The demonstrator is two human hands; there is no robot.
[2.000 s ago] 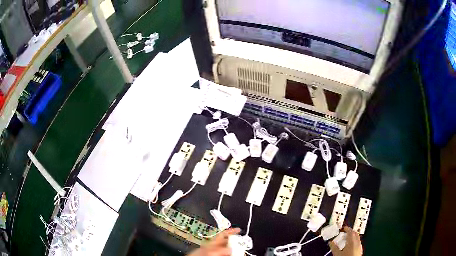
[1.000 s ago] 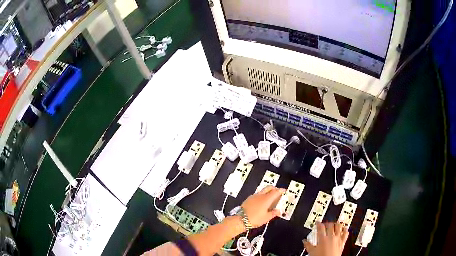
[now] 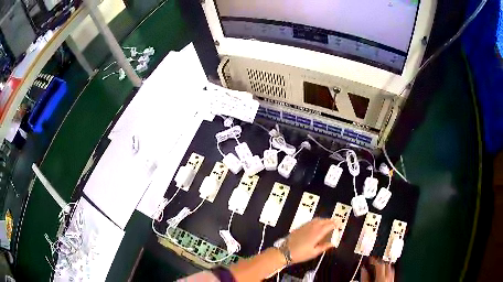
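Cream socket outlets point(image 3: 310, 201) stand in a row on the black board. White power adapters point(image 3: 236, 199) sit on them, with cords running toward me. My left hand point(image 3: 311, 240), with a metal watch band at the wrist, is closed around a white adapter at the sixth socket from the left; the fingers partly hide it. My right hand point(image 3: 378, 271) is dark and cut off by the bottom edge, below the two rightmost sockets; its fingers' grip is not clear. Adapters also sit on the two rightmost sockets.
More adapters with coiled cords point(image 3: 287, 165) lie behind the sockets, before the beige cabinet point(image 3: 265, 82) and monitor point(image 3: 320, 33). White papers point(image 3: 160, 115) lie left, with tangled cords point(image 3: 83, 248) at lower left. A green circuit board point(image 3: 193, 242) lies along the near edge.
My left hand moved from below the row to the fifth socket, then right to the sixth. My right hand moved down toward the bottom edge. Adapters now sit on the right-hand sockets. The view shifted slightly.
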